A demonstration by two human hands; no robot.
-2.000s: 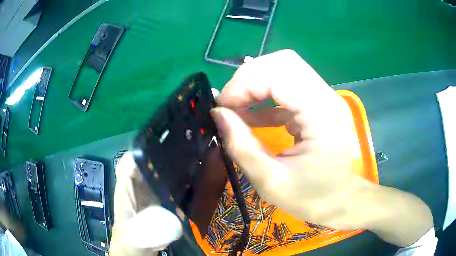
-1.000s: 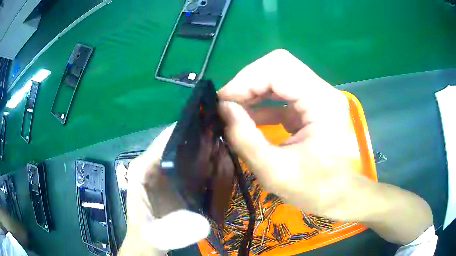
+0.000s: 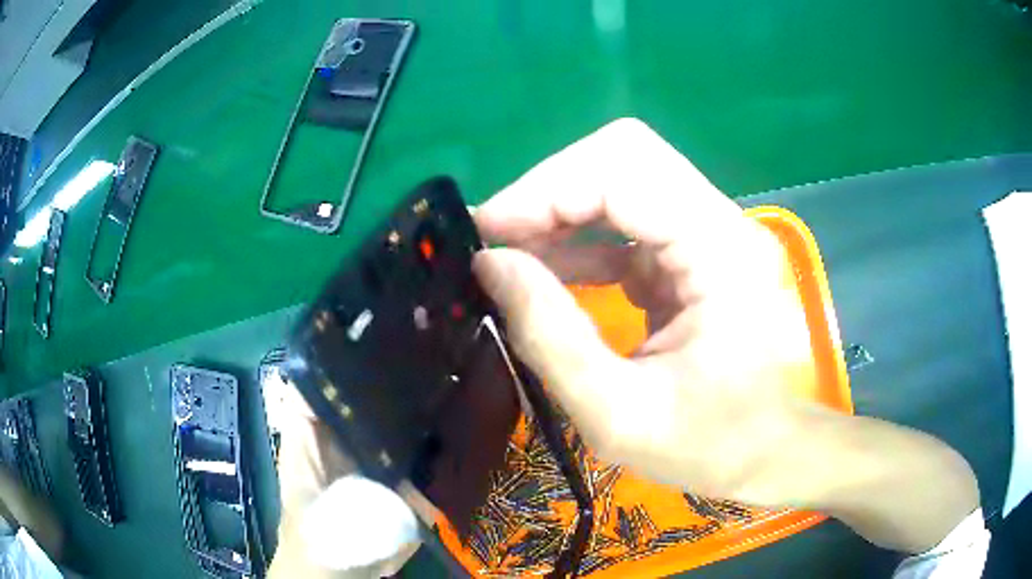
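A black phone middle frame (image 3: 379,339) is held tilted in my left hand (image 3: 351,526), which wears a white finger cot on the thumb. Its upper panel shows gold dots and red spots. My right hand (image 3: 679,328) has thumb and index finger closed at the frame's right long edge. Whether a side key is between them cannot be seen. Below, the orange parts tray (image 3: 832,328) holds many loose dark side keys (image 3: 532,509); the frame and my right hand cover part of it.
Frames lie spaced on the bright-green belt, the nearest (image 3: 368,113) at upper centre-left. Several waiting frames (image 3: 209,452) lie at lower left. A white sheet (image 3: 1013,339) is at the right edge. A person's hand (image 3: 28,503) and sleeve show at the lower left edge.
The held frame has turned from nearly edge-on to show its panel again. The belt frames have moved left and down. My right hand stays at the frame's edge.
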